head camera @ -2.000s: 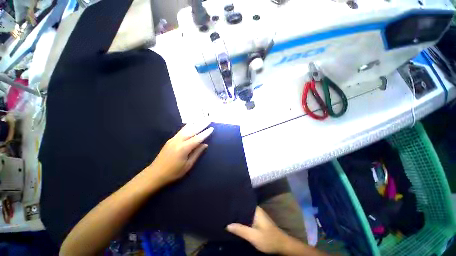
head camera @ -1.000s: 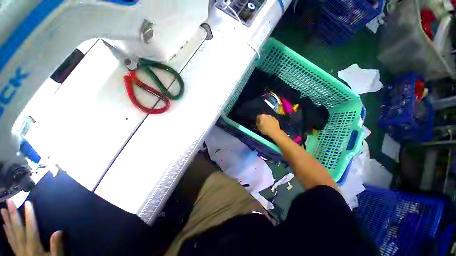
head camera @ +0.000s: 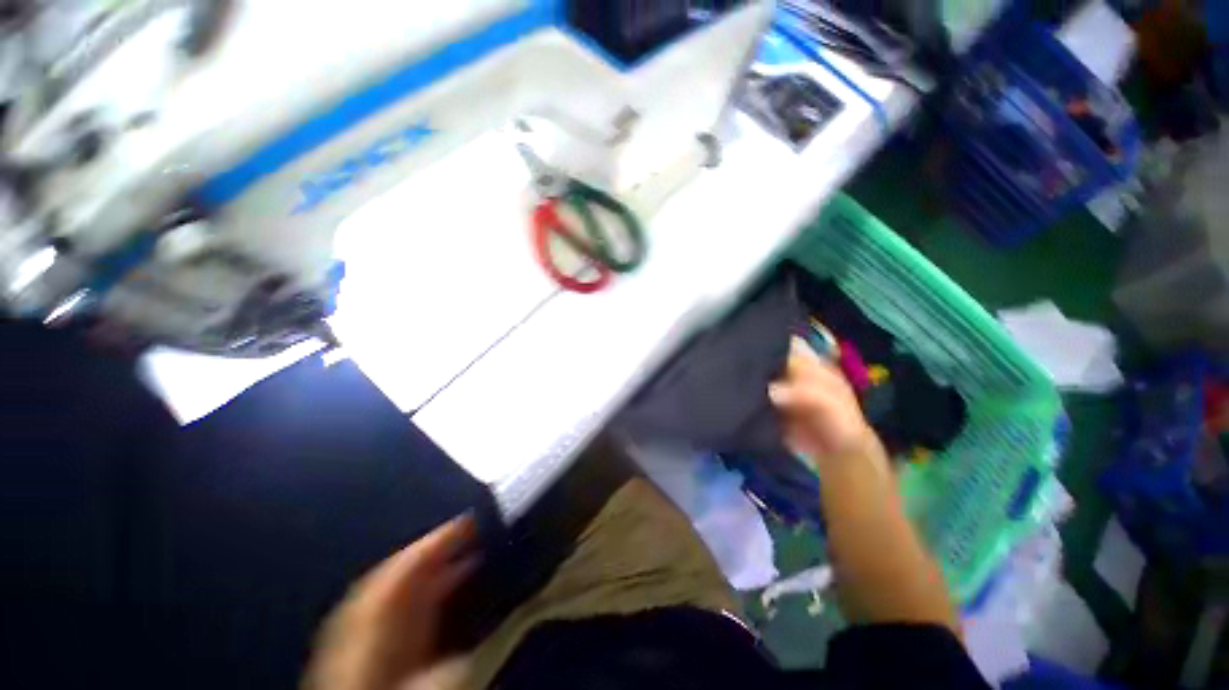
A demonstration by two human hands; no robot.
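A large dark garment panel (head camera: 202, 526) lies on the machine table at the left, with its edge near the bright lamp glow under the machine head. My left hand (head camera: 398, 607) is blurred at the panel's near right edge; whether it grips the cloth is unclear. My right hand (head camera: 825, 404) holds a dark grey cut piece (head camera: 714, 378) at the left side of the green basket. The piece hangs between the basket and the table edge. The needle and presser foot are too blurred to make out.
The white sewing machine (head camera: 445, 101) spans the upper left. Scissors with red and green handles (head camera: 582, 243) lie under its arm. The green basket (head camera: 943, 297) holds dark pieces and small pink and yellow items. Blue crates (head camera: 1024, 128) and white scraps (head camera: 1058, 344) are on the floor at right.
My right hand was down in the basket and now holds a dark grey piece lifted from it. My left hand has moved from the far left to the panel's right edge. The view has shifted.
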